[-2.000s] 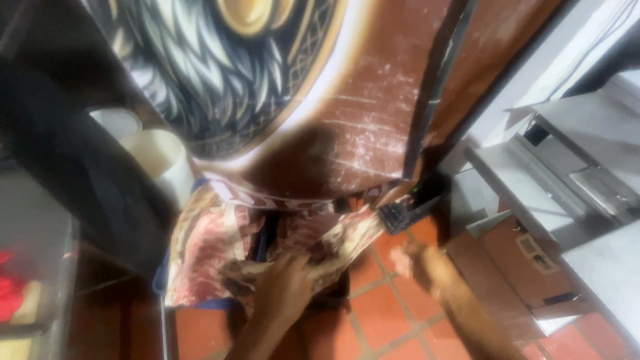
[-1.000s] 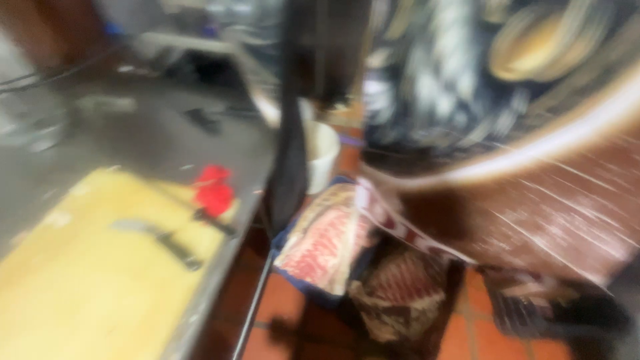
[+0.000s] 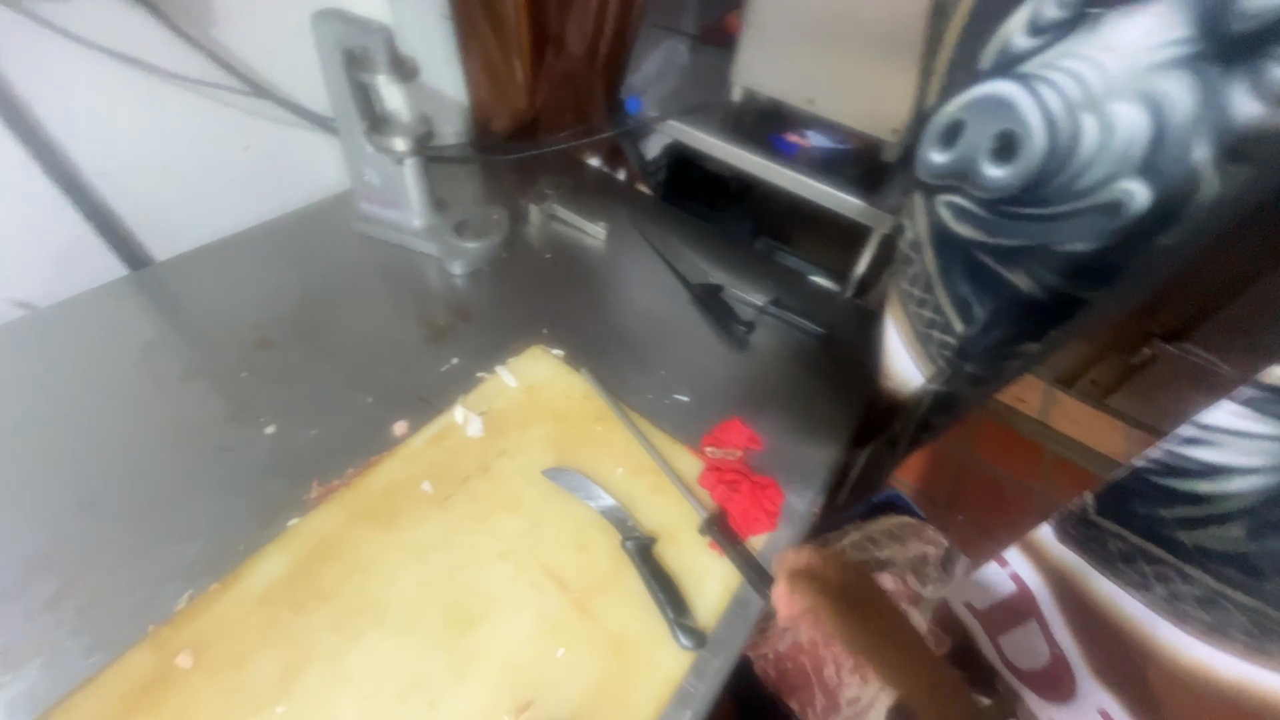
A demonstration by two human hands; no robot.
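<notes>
One hand shows at the table's right edge, its forearm entering from the lower right; it appears to be my right hand [image 3: 815,590]. Its blurred fingers are at the handle end of a sharpening steel [image 3: 665,465], and whether they grip it is unclear. The steel lies diagonally on a yellow cutting board [image 3: 400,600]. Left of it, a curved knife with a black handle [image 3: 650,570] rests on the board. A crumpled red cloth [image 3: 740,480] sits beside the steel. Raw meat [image 3: 825,655] shows below and behind the hand, off the table. My left hand is not in view.
A metal table [image 3: 230,340] bears the board and scraps. A grey metal hand press or similar device [image 3: 400,170] stands at the back. Farther right lie black-handled knives [image 3: 725,315] near a metal stand [image 3: 780,175]. A panel with a painted pig [image 3: 1080,150] rises at right.
The view has swung left to the table. Two seconds ago both hands were at the meat near the floor; now one hand is at the table edge by the steel's handle.
</notes>
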